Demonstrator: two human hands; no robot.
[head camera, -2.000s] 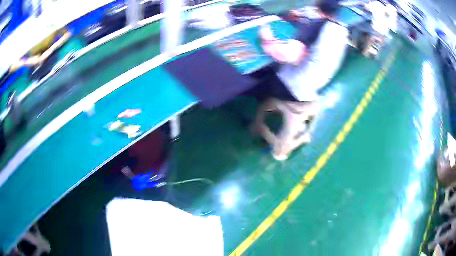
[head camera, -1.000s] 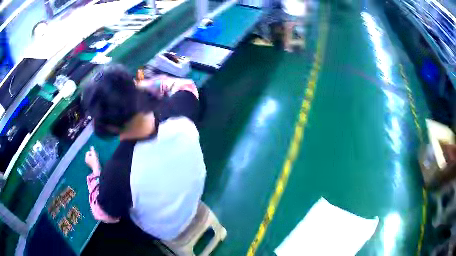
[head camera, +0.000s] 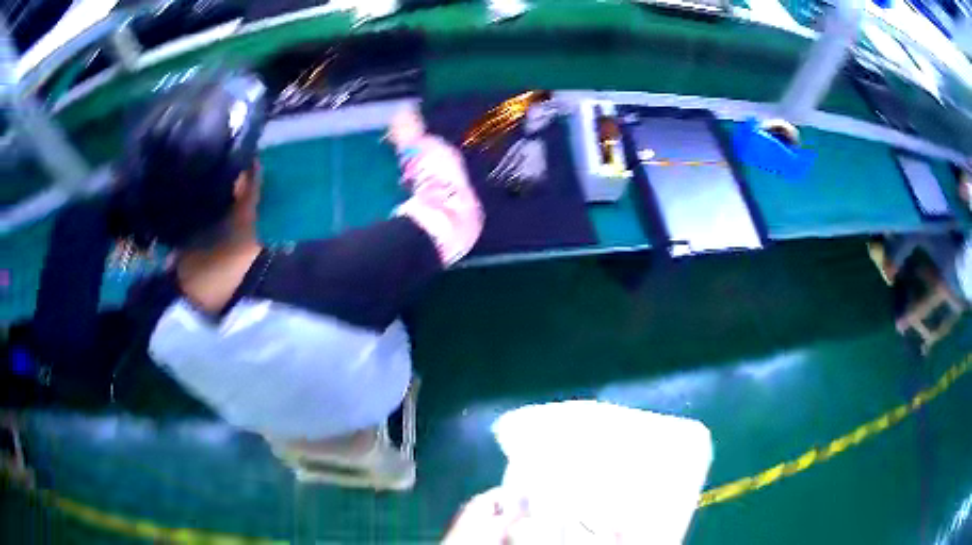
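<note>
A bright white sheet (head camera: 608, 468), overexposed, is at the bottom centre of the head view, above the green floor. Its lower edge is cut off by the picture. My left hand (head camera: 485, 518) shows only in part at the sheet's lower left edge, washed out, with its fingers against the sheet and holding it. My right hand is not in view.
A person (head camera: 288, 362) in a white and dark top sits on a pale stool (head camera: 357, 463) at the green bench (head camera: 309, 192). The bench bears a framed display module (head camera: 698, 192), a white tray (head camera: 597, 160), orange wires (head camera: 506, 117) and a blue tape dispenser (head camera: 773, 149). Yellow-black tape (head camera: 821, 452) crosses the floor.
The view has swung round to face the bench. The white sheet has shifted from the lower right to the bottom centre, and part of my left hand now shows beside it.
</note>
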